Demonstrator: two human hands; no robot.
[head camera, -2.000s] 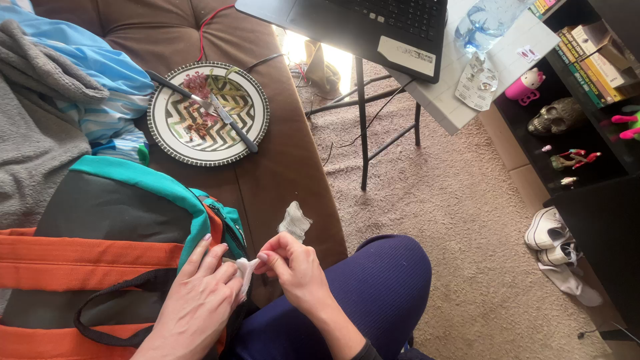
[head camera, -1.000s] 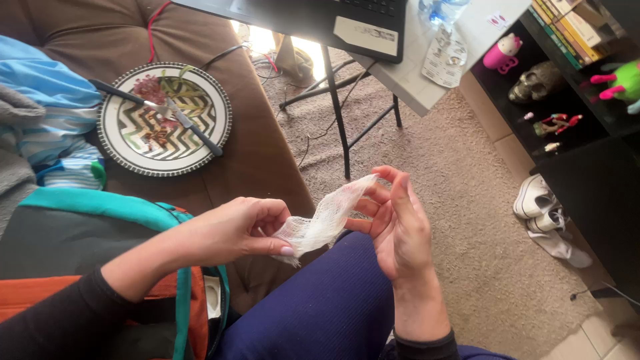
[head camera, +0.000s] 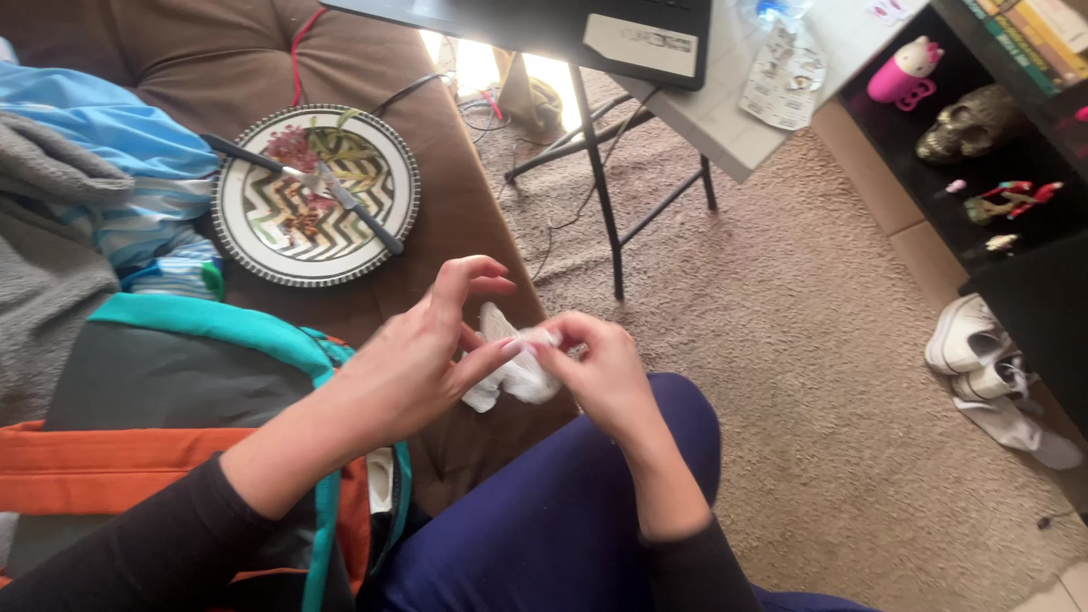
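Observation:
A crumpled piece of thin white gauze-like cloth hangs between my hands, above the edge of the brown cushioned seat. My right hand pinches its upper part between thumb and fingers. The thumb of my left hand touches the same part, with the index finger raised and bent apart from it; whether the left hand grips the cloth I cannot tell. Below my left forearm lies a grey, teal and orange backpack.
A patterned plate with food scraps and cutlery rests on the brown seat. A laptop and an opened blister pack are on a folding table. White shoes stand by the black shelf. Blue clothing and a grey blanket lie left.
The cloth was stretched out between both hands a second ago and is now bunched, with my hands closer together. Two seconds ago my hands were beside the backpack, with another white piece on the seat edge.

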